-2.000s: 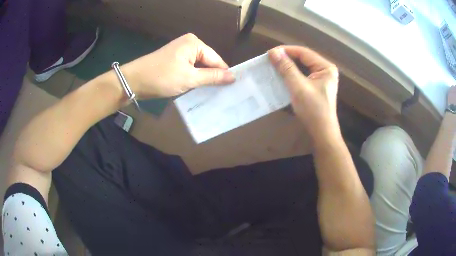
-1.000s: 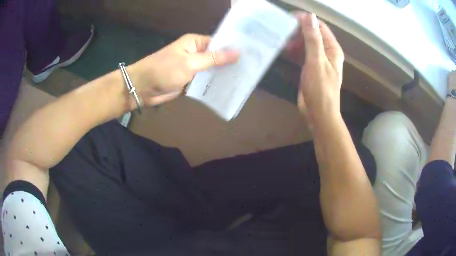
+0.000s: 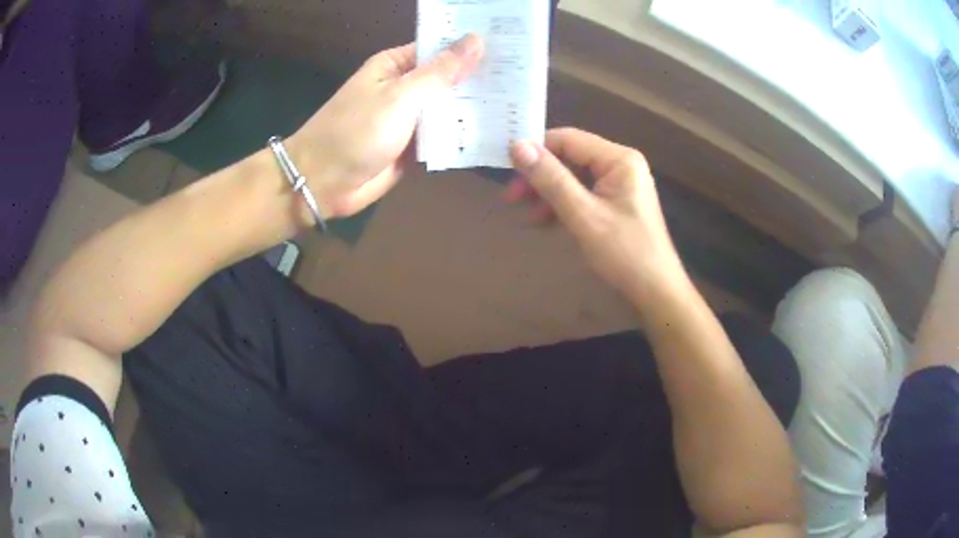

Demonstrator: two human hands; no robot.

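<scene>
A folded leaflet with small dense print is held upright above my lap, its top cut off by the picture's upper edge. My left hand grips its left edge, with the thumb on the printed face and the fingers behind. My right hand pinches its lower right corner between thumb and fingers. The leaflet's lower edge shows slightly uneven layers.
Brown cartons with a white board on top run along the upper right. Small product boxes lie on the board. A phone lies by my left knee. Another person's pale trouser leg is at right, a shoe at upper left.
The leaflet has turned from slanted to upright and moved up, now showing a face of dense print. My right hand came off it and now pinches its lower right corner.
</scene>
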